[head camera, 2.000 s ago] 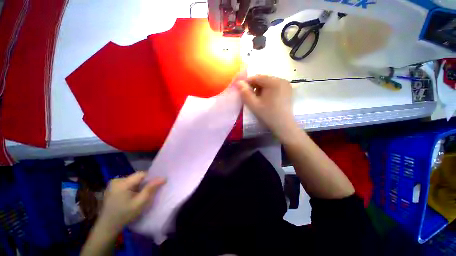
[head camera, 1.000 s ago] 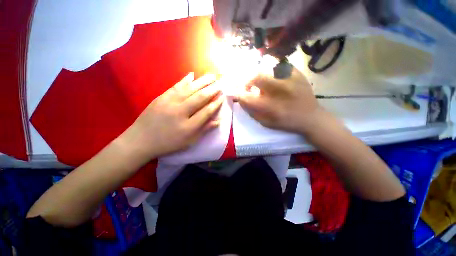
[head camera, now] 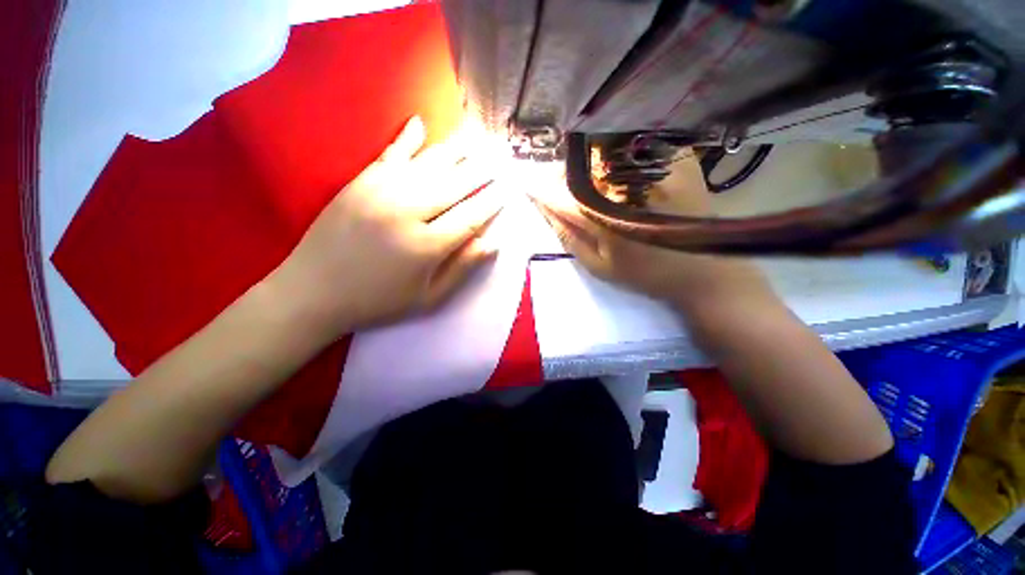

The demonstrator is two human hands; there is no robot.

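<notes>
A red fabric panel (head camera: 225, 213) lies on the white table left of the sewing machine (head camera: 674, 67). A pale pink piece (head camera: 422, 348) lies over its right part and hangs over the table's front edge. My left hand (head camera: 393, 236) rests on the cloth, fingers spread, just left of the needle area. My right hand (head camera: 641, 242) is at the cloth right of the glare, partly behind the machine head. Lamp glare hides the needle, the presser foot and the fingertips, so I cannot tell whether my right hand grips anything.
Red cut pieces (head camera: 20, 202) lie at the far left. Black scissors handles (head camera: 738, 166) show behind the machine head. The grey table edge (head camera: 787, 337) runs across the front. Below are a blue crate (head camera: 916, 393) at right, another crate at left (head camera: 264, 494), and a red cloth heap (head camera: 728, 449).
The view has moved closer to the machine head, which now covers more of the upper right. Both hands came to the needle area; the left hand earlier held the pale piece's lower end and now lies on the cloth.
</notes>
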